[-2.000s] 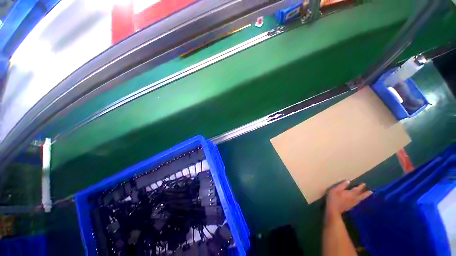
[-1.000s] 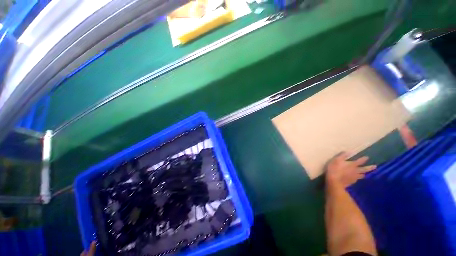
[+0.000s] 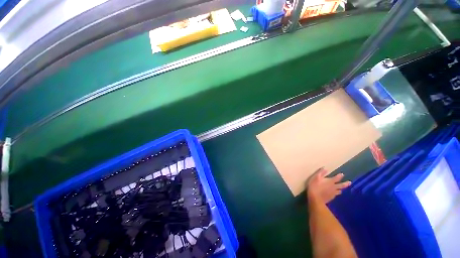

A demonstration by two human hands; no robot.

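Observation:
My right hand (image 3: 325, 186) lies with fingers spread at the near edge of a tan cardboard sheet (image 3: 318, 138), which is flat on the dark green bench. The fingertips touch or overlap the sheet's edge; no grip on it shows. A blue plastic tote (image 3: 208, 189) stands to the left, holding many tangled black cabled parts (image 3: 136, 211) over white and grey lining. The tote's near side is cut off by the picture's bottom edge. My left hand is not in view.
A stack of blue totes (image 3: 403, 189) stands at the right, beside my forearm. A small blue bin (image 3: 370, 98) with a white bottle sits past the cardboard. A green belt conveyor (image 3: 166, 95) with metal rails (image 3: 227, 129) runs behind. A yellow item (image 3: 189, 36) lies beyond it on a pale sheet.
The view has shifted, so the bench things sit further left. My left fingertips, seen at the tote's lower left corner a second ago, are out of view. My right hand stays at the cardboard's edge.

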